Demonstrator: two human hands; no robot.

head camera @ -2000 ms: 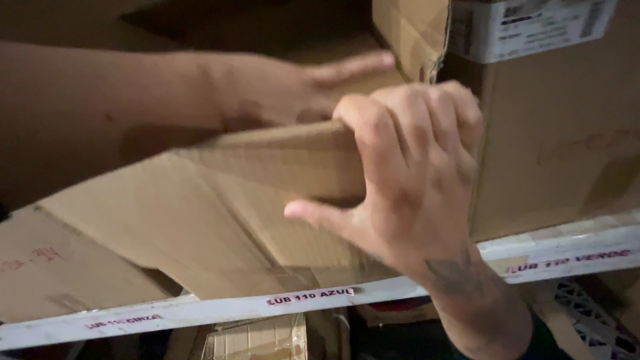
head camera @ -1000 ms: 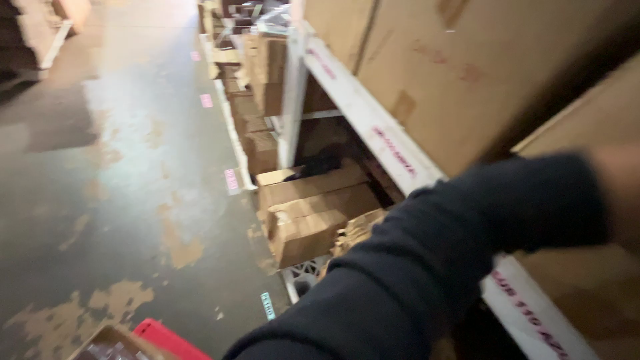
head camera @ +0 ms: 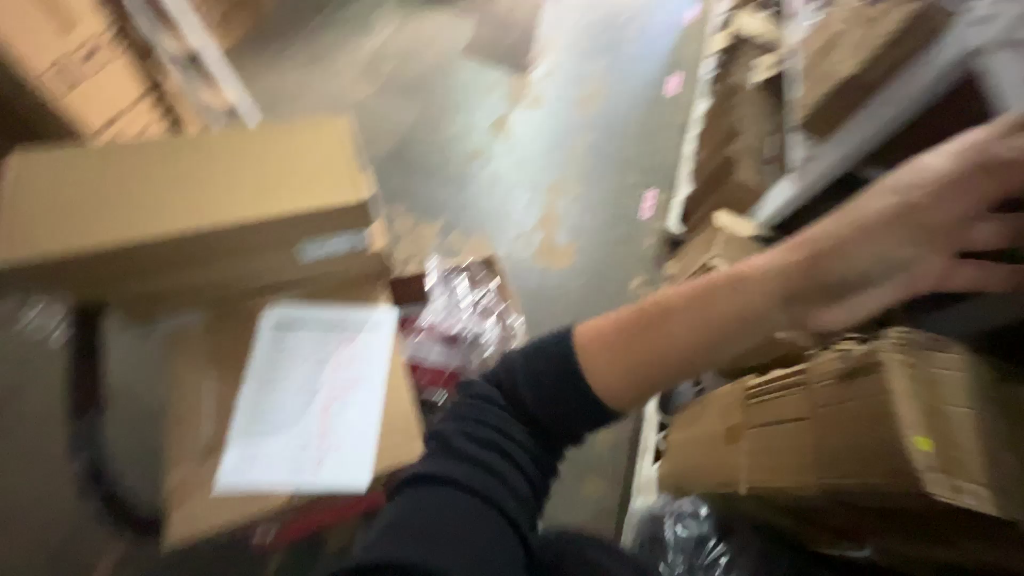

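Observation:
My left hand (head camera: 912, 232) reaches to the right edge of the head view, its fingers spread and nothing seen in it. The fingertips are blurred and partly cut off by the frame. Below the hand, on the rack's lower level, is a worn cardboard box (head camera: 816, 424) with ragged upper edges. A grey metal rack beam (head camera: 864, 120) runs just above and behind the wrist. My right hand is out of view. At the left, a printed paper sheet (head camera: 308, 400) lies on a cardboard box (head camera: 192, 464), beside a long closed carton (head camera: 184, 184).
Clear plastic-wrapped items (head camera: 468, 320) lie beyond the paper sheet. A dark curved bar (head camera: 92, 432) stands at far left. The concrete aisle floor (head camera: 592, 152) runs between the boxes and the rack. More cartons (head camera: 80, 64) stand at upper left.
The view has swung left from the shelf carton to the aisle. My right hand, earlier gripping the carton's edge, has left view. My left hand, earlier inside that carton, now shows with fingers spread.

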